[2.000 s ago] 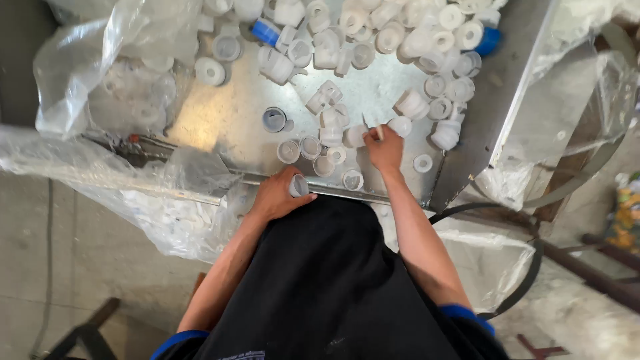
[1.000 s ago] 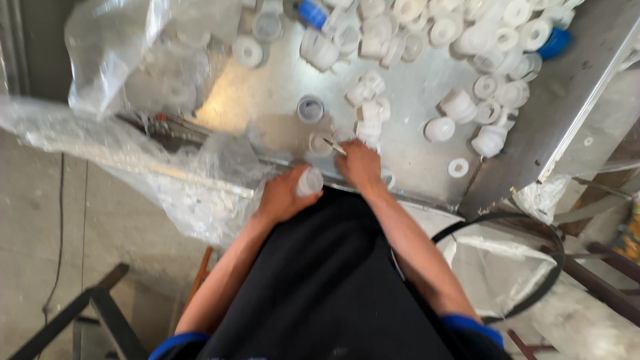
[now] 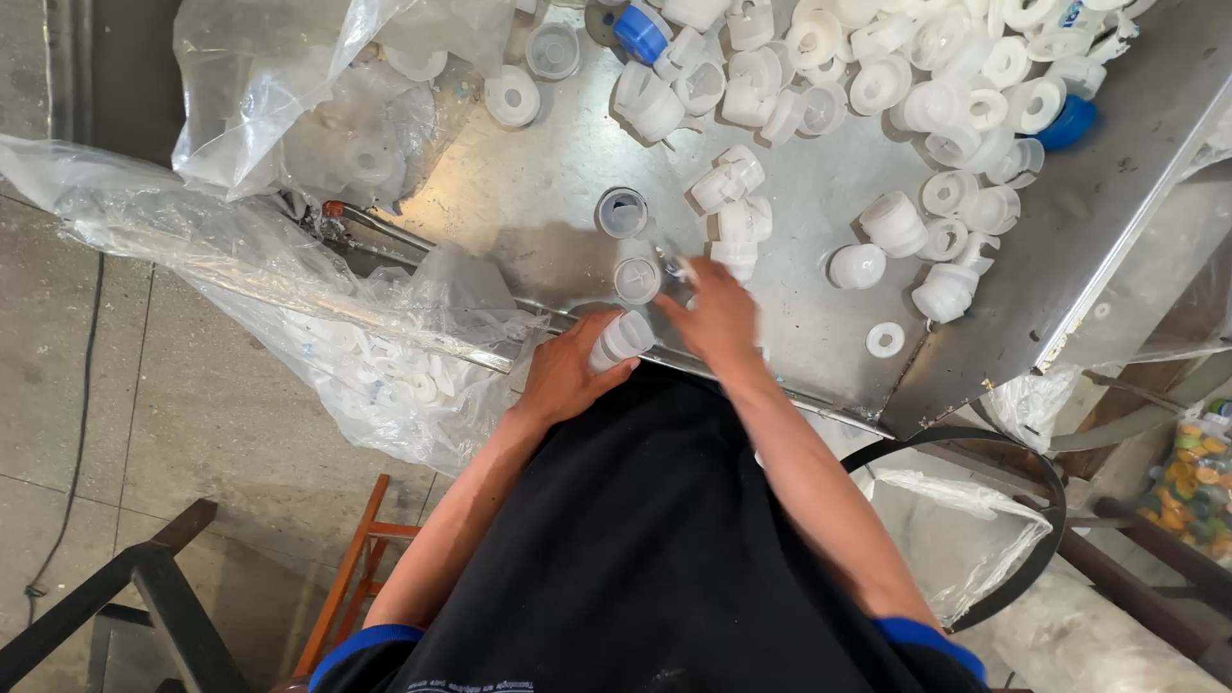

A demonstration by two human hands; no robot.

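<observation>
My left hand point(image 3: 568, 371) grips a translucent white plastic cap point(image 3: 621, 341) at the front edge of a metal tray. My right hand point(image 3: 714, 313) is blurred and holds a small, thin tool point(image 3: 676, 266) whose kind I cannot tell. Between the hands, a clear round cap point(image 3: 637, 280) lies on the metal, with a greyish round cap point(image 3: 622, 213) behind it. Just beyond my right fingers sit several white caps point(image 3: 741, 219), touching one another. A large heap of white caps and rings point(image 3: 934, 101) fills the back right, with a blue cap point(image 3: 1066, 122) at its side.
The tray's raised metal wall point(image 3: 1107, 250) runs along the right. Clear plastic bags point(image 3: 260, 87) drape over the left side, one holding white rings point(image 3: 414, 380) below the edge. A bag hangs in a black hoop point(image 3: 1049, 539) at lower right. A white ring point(image 3: 885, 339) lies near the front.
Several caps that lay near the front edge between my hands two seconds ago are no longer there. My right hand has moved left, closer to my left hand.
</observation>
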